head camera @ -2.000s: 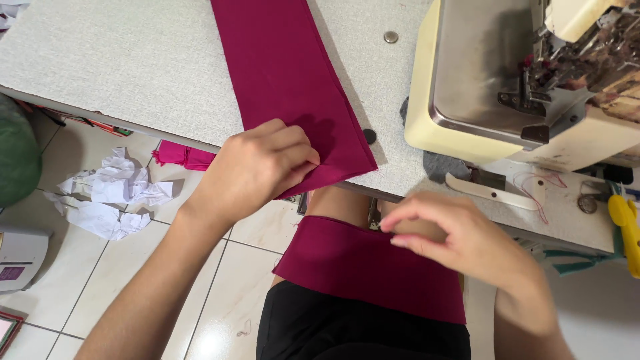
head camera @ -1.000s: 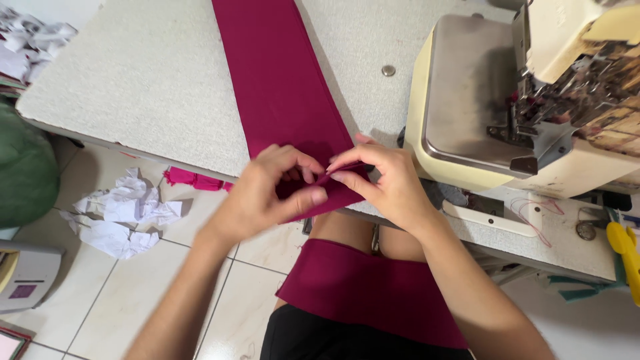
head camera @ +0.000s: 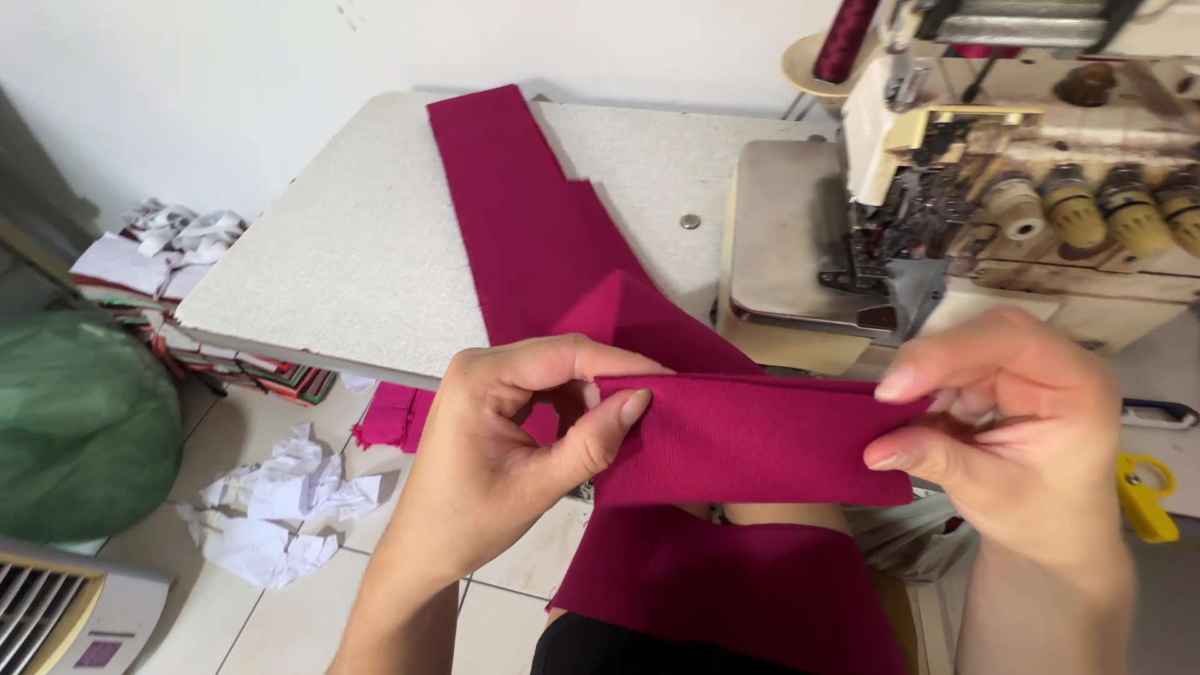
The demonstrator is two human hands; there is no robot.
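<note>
A long magenta fabric strip (head camera: pixel 534 234) runs from the back of the table toward me, and its near end is raised above the table's front edge. My left hand (head camera: pixel 534 422) pinches the left corner of that end between thumb and forefinger. The right corner is pinched by my right hand (head camera: pixel 1003 441), so the layered edge is stretched level between both hands. Below, another magenta fabric piece (head camera: pixel 722 591) lies across my lap. An overlock sewing machine (head camera: pixel 1022 187) stands at the right, with its metal plate (head camera: pixel 797 234) beside the strip.
The white table (head camera: pixel 328 253) holds a small metal disc (head camera: pixel 690 221). A thread cone (head camera: pixel 844 42) stands behind the machine. Yellow-handled scissors (head camera: pixel 1146 497) are at right. Crumpled white scraps (head camera: pixel 291 487), a green bag (head camera: pixel 84 422) and stacked fabric (head camera: pixel 141 262) are at left.
Both hands have lifted the strip's near end off the table. My right hand has moved rightward, away from my left, with one corner in it. The view has tilted up.
</note>
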